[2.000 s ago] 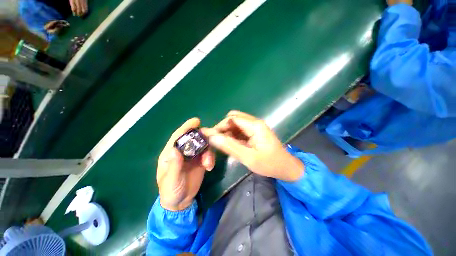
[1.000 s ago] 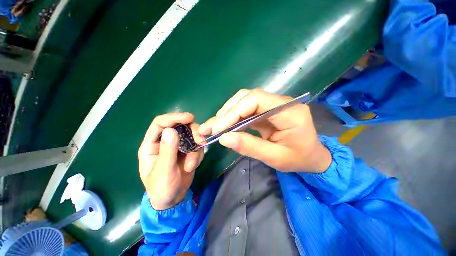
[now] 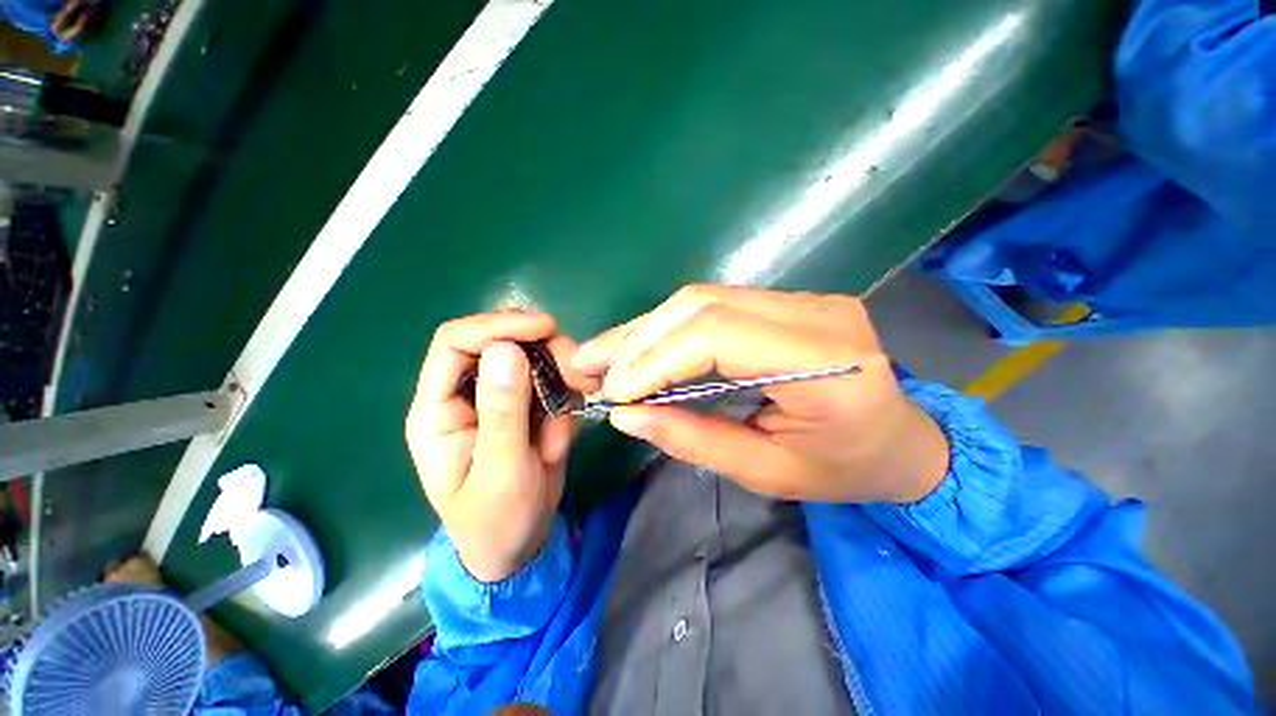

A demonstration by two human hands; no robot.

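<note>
My left hand (image 3: 490,434) holds a small black electronic unit (image 3: 550,378) above the green bench top, with the thumb and fingers wrapped around it. My right hand (image 3: 784,392) grips thin silver-grey tweezers (image 3: 728,386) like a pen. The tweezers point left, and their tip is at the right edge of the unit. The fingertips of both hands are close together and cover part of the unit.
A desk fan (image 3: 112,657) with a round base (image 3: 284,562) and a crumpled white cloth (image 3: 235,504) is at lower left. A white rail (image 3: 367,210) and a slanted post (image 3: 112,432) edge the green belt. A person in a blue smock (image 3: 1203,182) is at right.
Since two seconds ago, tweezers have come into view in my right hand. The unit is turned more edge-on. Over the last second the tweezers have tilted flatter.
</note>
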